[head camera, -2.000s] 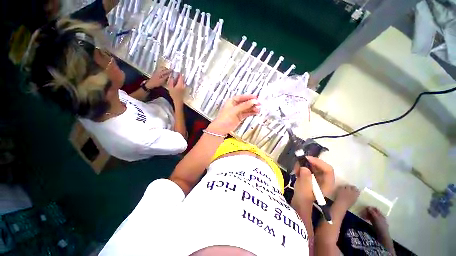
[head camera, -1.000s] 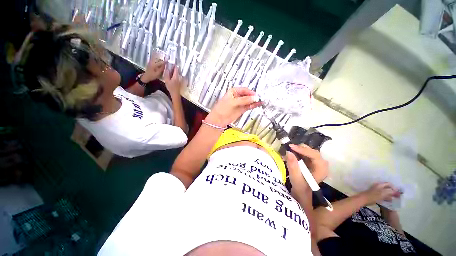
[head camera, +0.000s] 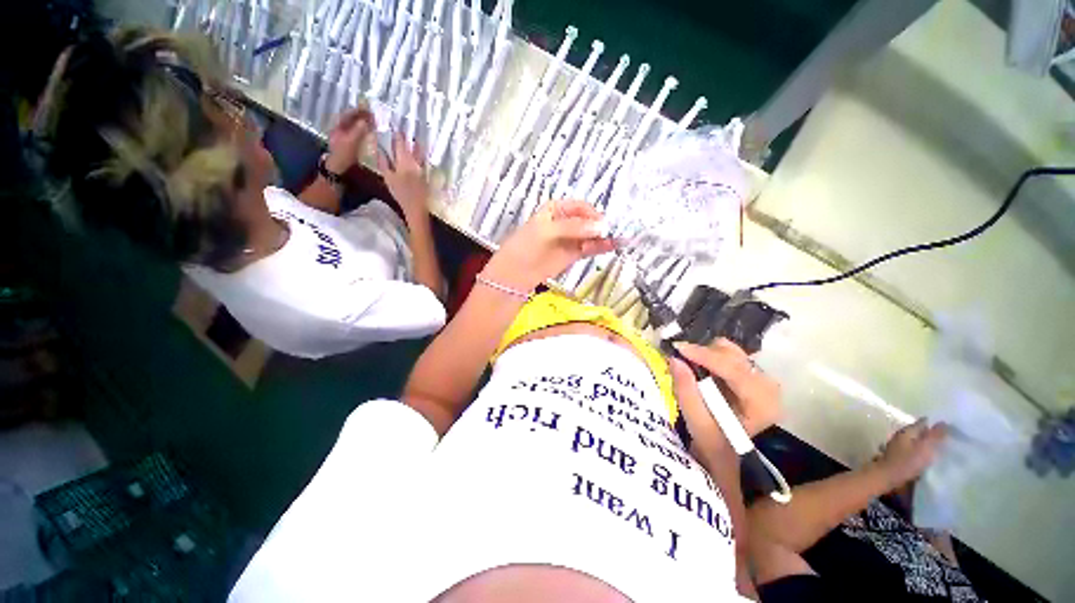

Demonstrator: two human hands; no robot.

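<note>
My left hand (head camera: 551,244) is over the near edge of the bench with thumb and fingertips pinched on a small pale part (head camera: 605,229), too small to make out. My right hand (head camera: 733,383) grips a soldering iron (head camera: 725,415) with a white and black handle. The iron's front end points up and left, toward my left hand; its tip is hard to make out. White handle units (head camera: 564,136) lie in dense slanting rows beyond my left hand. A crumpled clear plastic bag (head camera: 684,194) lies at the right end of the rows, just right of my left fingertips.
A dark block (head camera: 733,320) sits at the bench edge above my right hand. A black cord (head camera: 902,251) curves over the cream surface (head camera: 872,153). A person at left (head camera: 318,277) handles a small white piece. Another person's hand (head camera: 914,450) at right touches a clear bag (head camera: 973,424).
The iron and my right hand have moved up and left, nearer my left hand, mostly in the first second. The right neighbour's arm has reached further right, to a clear bag.
</note>
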